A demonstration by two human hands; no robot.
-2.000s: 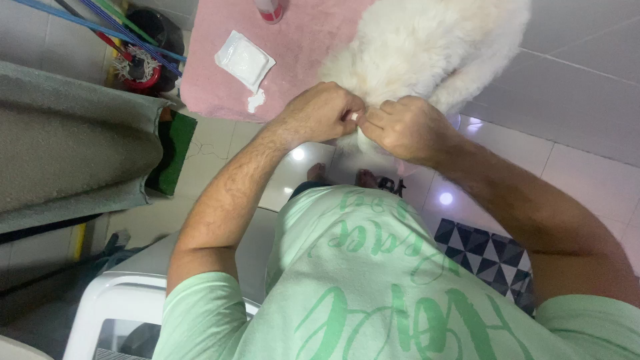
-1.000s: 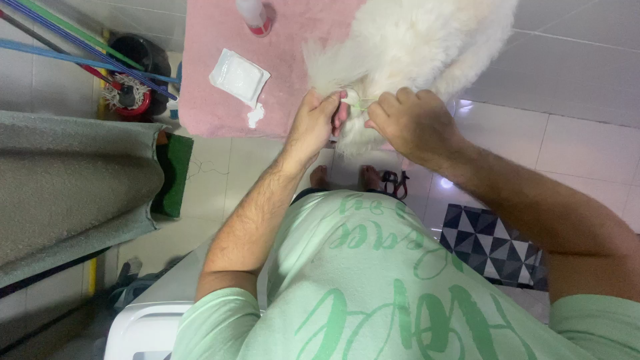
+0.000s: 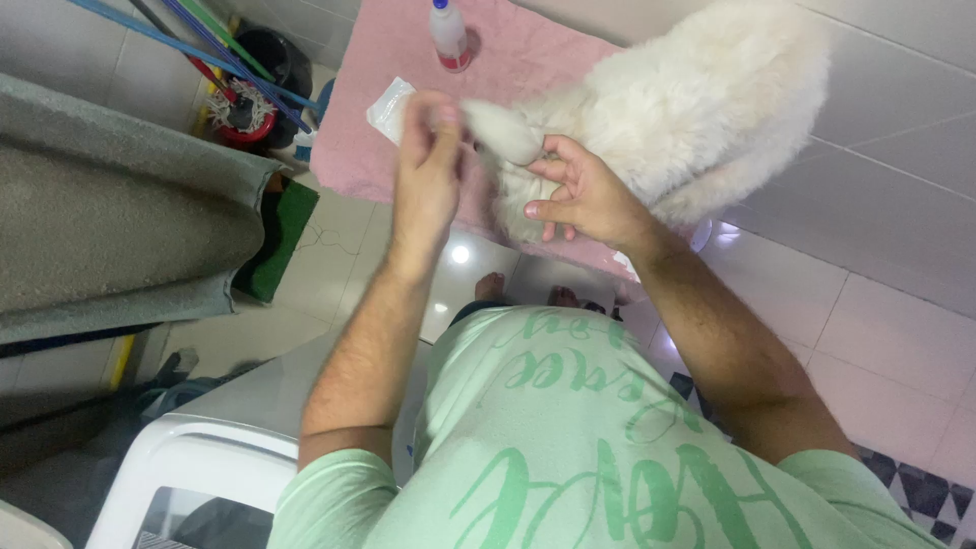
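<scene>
A white, long-haired animal, probably a dog (image 3: 709, 99), is on a pink towel (image 3: 351, 152), its head end toward me. A tuft of its hair or a furry ear (image 3: 503, 133) stretches between my hands. My left hand (image 3: 435, 141) is motion-blurred at the tuft's left end; its grip is unclear. Against the tuft's right end rest the fingertips of my right hand (image 3: 568, 187), thumb and fingers spread. Partly behind my left hand lies a white packet (image 3: 390, 110). A clear bottle with a blue top and red lower part (image 3: 450, 38) is farther back.
A small white scrap (image 3: 627, 265) is at the towel's near edge. To the left are a red mop bucket (image 3: 248, 126), long coloured handles (image 3: 229, 57), a grey curtain-like sheet (image 3: 114, 206) and a green mat (image 3: 282, 236). A white plastic chair or frame (image 3: 198, 438) stands at lower left.
My hands, close together before, are farther apart. My left hand has moved up and left, over part of the white packet, and the fingers of my right hand have spread.
</scene>
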